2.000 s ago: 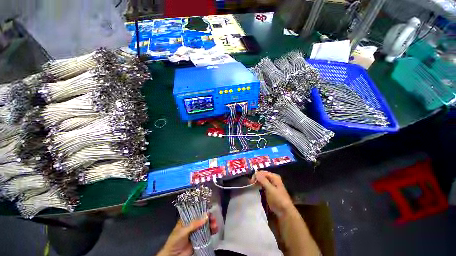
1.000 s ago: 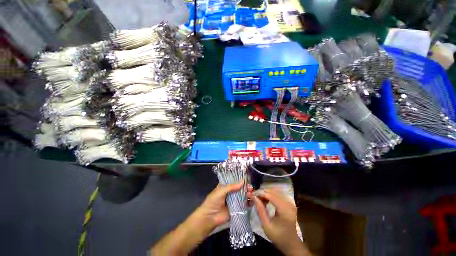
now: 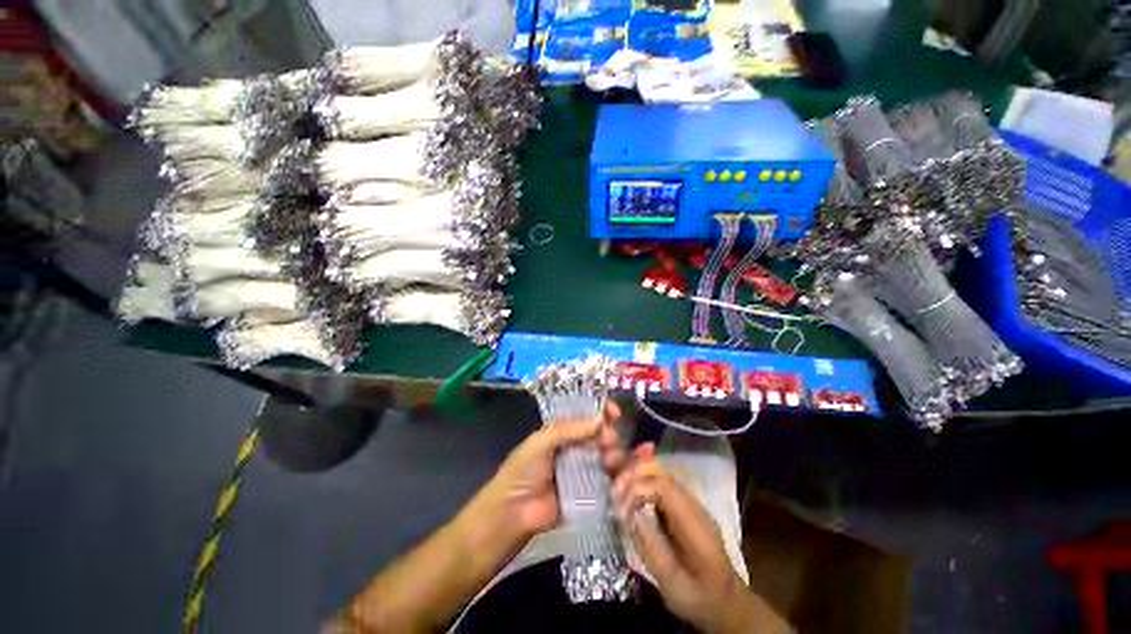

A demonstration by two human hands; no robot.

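Note:
My left hand [image 3: 546, 477] is closed around a bundle of grey cable assemblies [image 3: 581, 486], held upright over the lap below the bench edge. My right hand [image 3: 657, 514] is beside the bundle's right side with fingers bent; whether it grips a cable is too small to tell. A single pale cable [image 3: 701, 430] hangs in a loop, both ends at red blocks [image 3: 771, 386] on the long blue test fixture [image 3: 546, 357]. The bundle's top overlaps the fixture's left part. The blue cable tester [image 3: 713, 155] with lit screen stands behind, joined to the fixture by ribbon test leads [image 3: 732, 279].
Rows of white cable bundles [image 3: 385, 223] lie at left. Grey bundles [image 3: 912, 297] lie right of the tester, beside a blue plastic basket [image 3: 1091, 359] of grey cables. Spare red adapter boards [image 3: 769, 282] lie under the leads. A cardboard box [image 3: 825, 564] and a red stool [image 3: 1098, 557] are below right.
My right hand has left the looped cable at the fixture and moved down beside the bundle. The loop stays hanging at the blocks. The view has shifted, so the bench things appear further right.

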